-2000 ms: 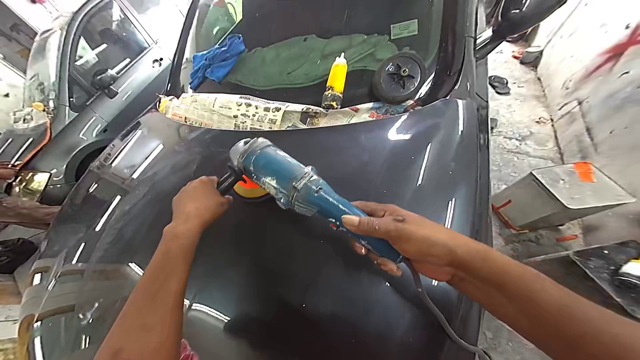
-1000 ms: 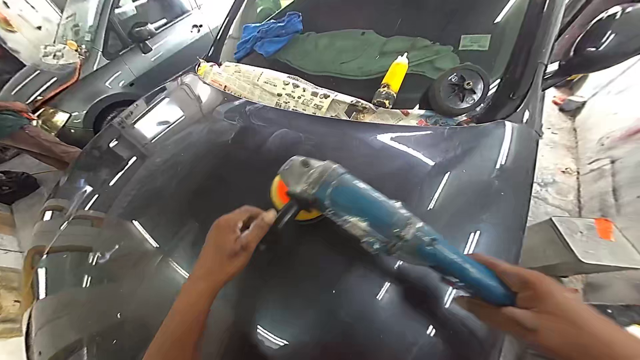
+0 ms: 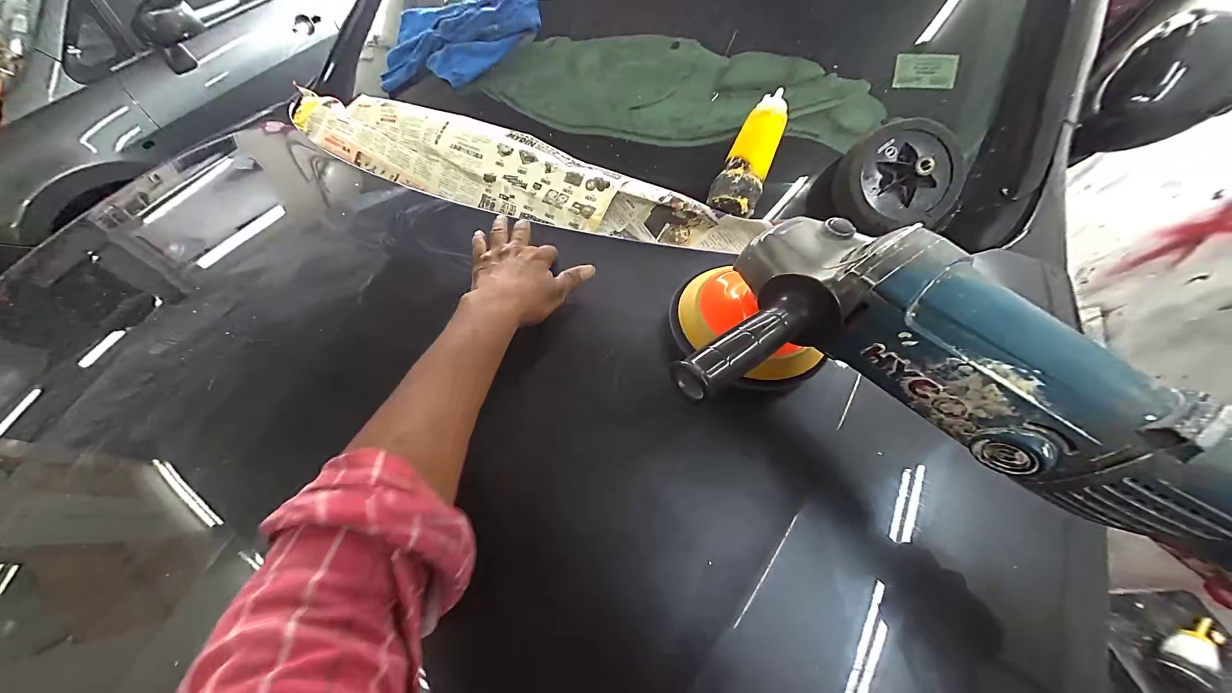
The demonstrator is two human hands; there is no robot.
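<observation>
My left hand (image 3: 518, 272) is spread, palm down, on the dark car hood (image 3: 577, 462), just below a strip of newspaper (image 3: 462, 159), and holds nothing. At the right, a blue Hyco rotary polisher (image 3: 1001, 356) with a worn body lies across the view. Its orange and yellow backing pad (image 3: 727, 308) is at the hood's surface, and its black side handle (image 3: 736, 354) is free of my left hand. My right hand is out of view; the polisher's rear end runs past the right edge.
Beyond the newspaper, a yellow squeeze bottle (image 3: 756, 144), a black polishing or wheel-like disc (image 3: 900, 173), a green cloth (image 3: 654, 91) and a blue cloth (image 3: 462, 38) lie at the windshield. A side mirror (image 3: 1165, 87) juts in at the right. Another grey car (image 3: 125, 106) stands at the left.
My left hand has let go of the polisher's side handle and now lies flat on the hood. The pad has come away to the right of that hand. My right hand has left the view.
</observation>
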